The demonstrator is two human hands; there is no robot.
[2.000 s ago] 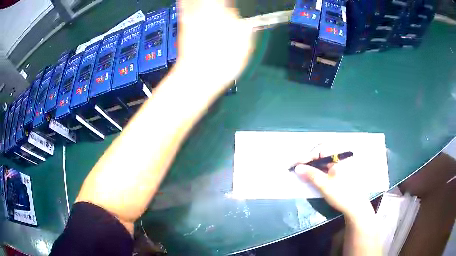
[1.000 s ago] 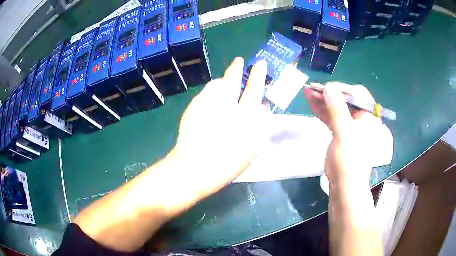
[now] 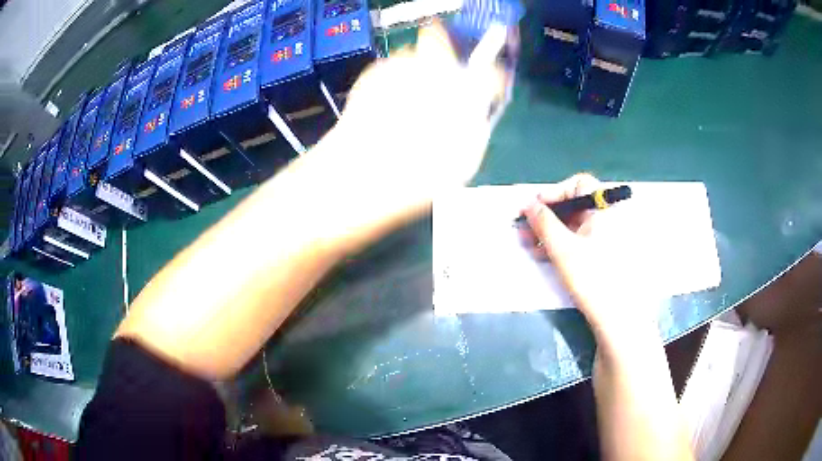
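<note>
My left hand [image 3: 437,117] is stretched toward the back of the bench, blurred, with its fingers around a blue retail box [image 3: 491,20] near the top edge. My right hand [image 3: 572,225] holds a dark pen-like tool [image 3: 590,203] with a yellow band. The tool's thin tip is over the white sticker sheet [image 3: 487,279], which lies flat on the green bench. Any sticker at the tip is too small to tell.
A long row of blue boxes [image 3: 239,67] stands at the back left. More boxes [image 3: 613,67] stand at the back right. A box with a device picture [image 3: 41,329] lies at the far left. White papers [image 3: 726,378] sit below the bench edge at the right.
My left hand has moved from the sheet area to the back with the box. My right hand has moved from the box back over the sheet with the tool.
</note>
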